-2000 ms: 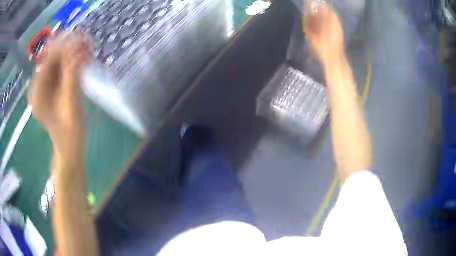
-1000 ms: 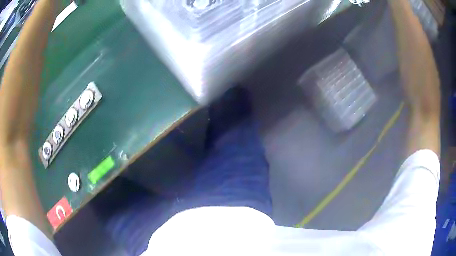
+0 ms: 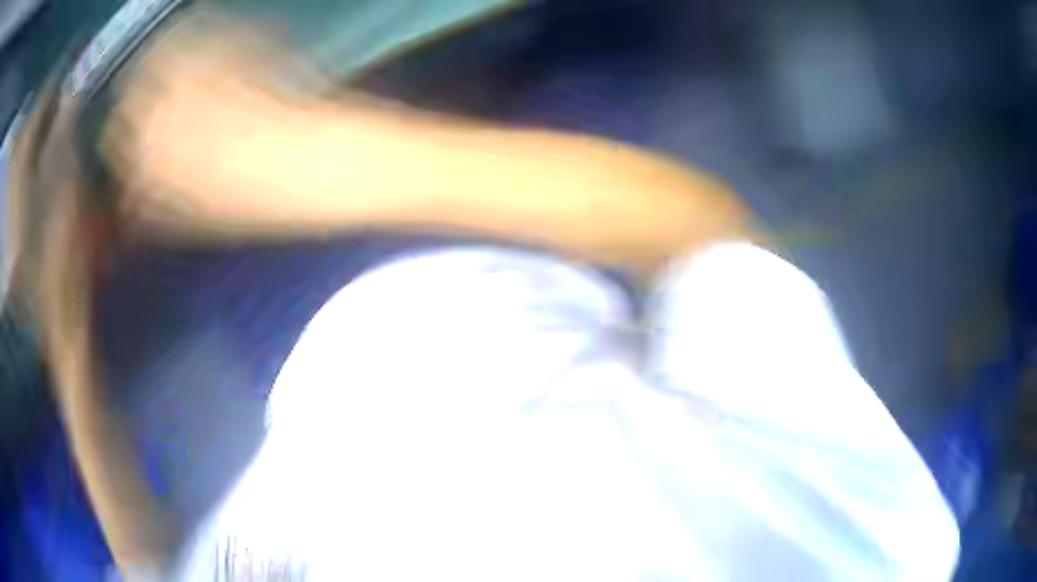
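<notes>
The view is strongly blurred. My right hand [image 3: 188, 131] is at the upper left, at the end of my right forearm, which reaches across in front of my body. Its fingers are smeared and I cannot tell if it holds anything. My left hand [image 3: 51, 159] is a narrow blurred shape at the far left edge, above my left forearm. Its fingers cannot be made out. A pale, shiny edge [image 3: 114, 46] of something unclear lies just above the hands.
The green bench mat [image 3: 398, 23] shows at the top, with its edge running up to the right. Grey floor [image 3: 910, 296] is at the right, with blurred blue shapes [image 3: 967, 455] at the lower right. A pale blurred block [image 3: 836, 91] is at the upper right.
The view has swung, so the strip fixture, labels and large clear tray are out of sight. My right arm has moved from the right side across to the left, near my left hand.
</notes>
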